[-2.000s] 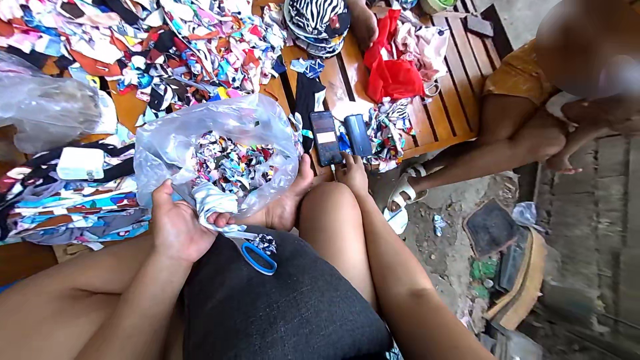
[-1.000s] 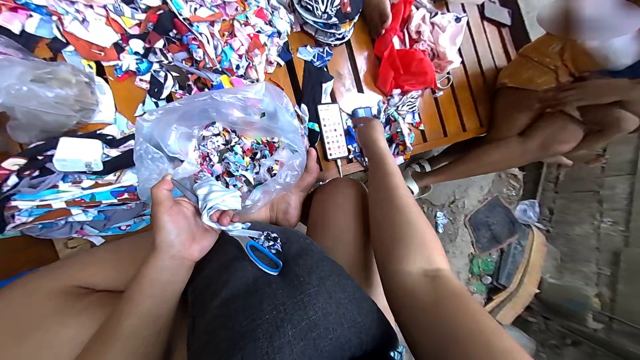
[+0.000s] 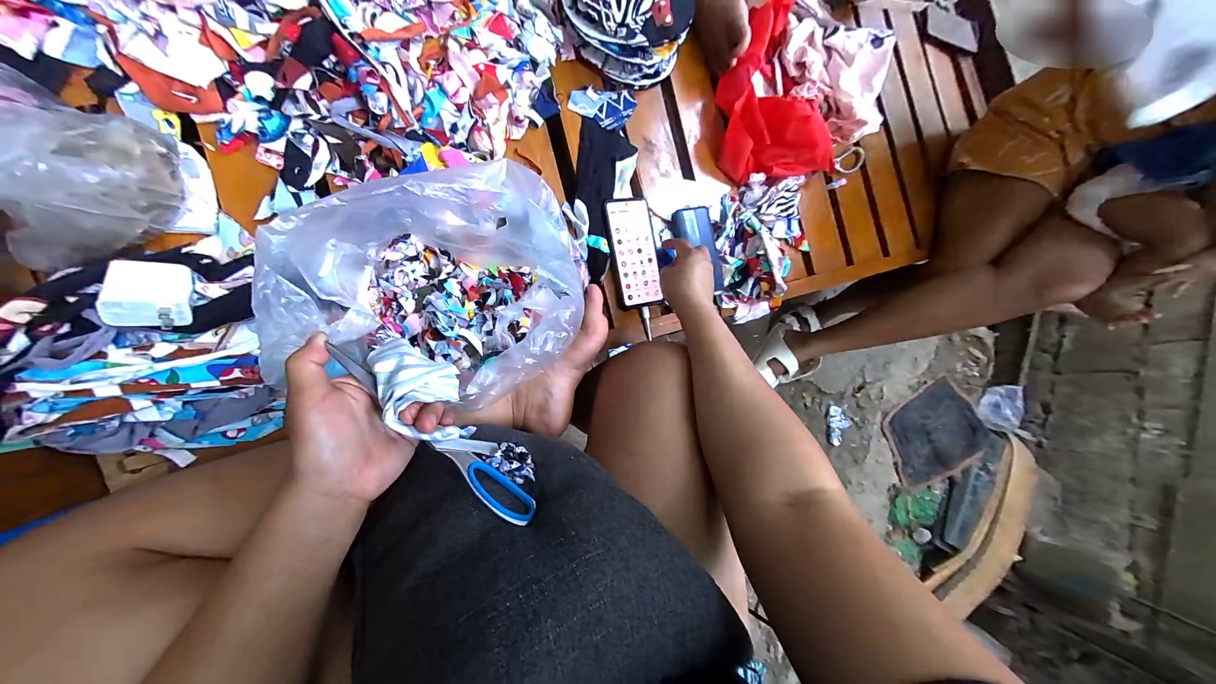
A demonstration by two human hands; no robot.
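Observation:
My left hand (image 3: 347, 423) holds a bundle of white and pale striped cloth (image 3: 410, 380) and blue-handled scissors (image 3: 503, 494), whose handle end rests over the dark cushion or cloth on my lap. Just beyond it, a clear plastic bag (image 3: 513, 199) stands spread, with many small fabric snippets (image 3: 446, 304) inside. My right hand (image 3: 689, 275) is at the slatted wooden bench, between a lit smartphone (image 3: 634, 252) with a cable plugged in and a dark blue case-like object (image 3: 698, 237). Its fingers close around a small dark blue thing that I cannot make out.
Fabric scraps (image 3: 380, 85) cover the bench's far left. Cloth strips (image 3: 142, 389) and a white box-like adapter (image 3: 145, 293) lie left. Red cloth (image 3: 774, 133) and patterned scraps (image 3: 760, 237) are at right. Another person's legs (image 3: 950, 275) are beyond, near debris on the ground.
My right hand has moved from the near edge of the bench to beside the phone and the dark blue object. The phone's screen has gone from dark to lit. My left hand stays by the bag.

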